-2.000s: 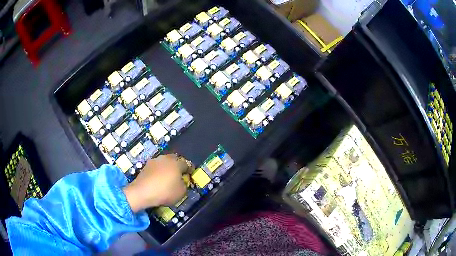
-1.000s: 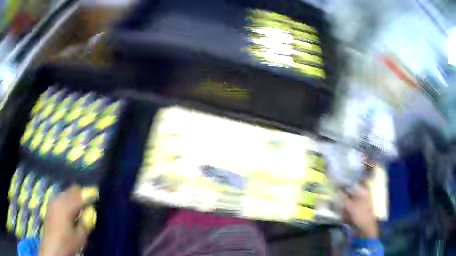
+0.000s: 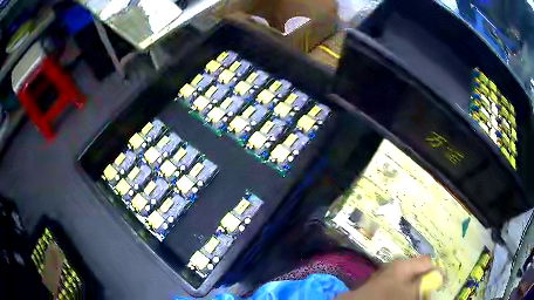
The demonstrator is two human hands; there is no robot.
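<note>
A large black tray (image 3: 175,249) holds several rows of narrow green circuit boards (image 3: 246,117) with yellow blocks and small round parts. Two separate groups lie at its back and left, and a short strip of board (image 3: 225,234) lies near its front edge. My left hand (image 3: 392,281), in a blue sleeve with yellow finger covers, is at the bottom right, over the front of the worktop and away from the tray. It is cut off by the lower edge, and whether it holds anything cannot be told. My right hand is out of view.
The worktop (image 3: 380,181), covered in stained yellowish cardboard, lies right of the tray, with boards (image 3: 475,278) at its right end. A deep black bin (image 3: 410,111) with yellow characters stands behind it. A red stool (image 3: 50,96) is at left; another board tray (image 3: 55,269) is low left.
The view swung right and then back left. My left hand has left the tray and moved right to the worktop. My right hand, visible at the right one second ago, is out of view.
</note>
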